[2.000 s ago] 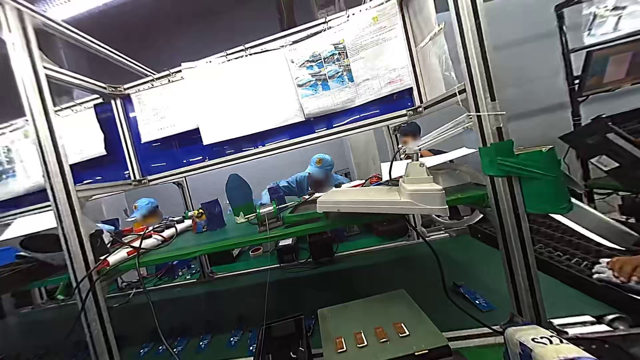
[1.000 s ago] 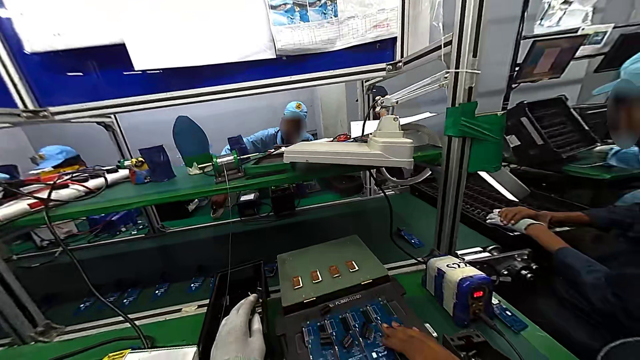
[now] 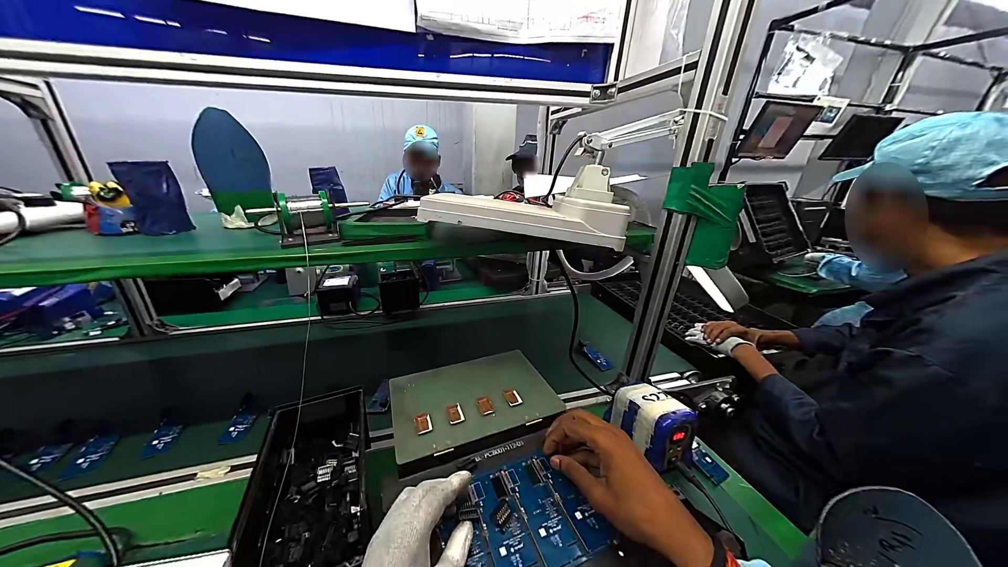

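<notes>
Blue circuit boards [image 3: 543, 516] lie side by side in a dark fixture at the bottom centre. My left hand [image 3: 421, 520], in a whitish glove, is at their left edge, thumb and forefinger apart beside a small black connector [image 3: 467, 510]. Another black connector [image 3: 502, 513] rests tilted on the boards. My bare right hand [image 3: 602, 465] reaches over the upper right of the boards, fingers bent down; whether it holds a small part is hidden. The fixture's grey-green lid [image 3: 472, 378], with several copper-coloured pads, stands raised behind. A black bin [image 3: 264, 472] of black connectors is left of my left hand.
A blue soldering station [image 3: 657, 433] with a red display stands right of my right hand. A magnifier lamp [image 3: 524, 216] and a solder reel [image 3: 305, 216] are on the green shelf. More boards [image 3: 164, 439] lie on the rear strip. A co-worker [image 3: 906, 331] sits at the right.
The view has turned down toward the bench since the oldest frame. Both hands, out of view then, are at the boards; since one second ago the left hand has moved right to their edge.
</notes>
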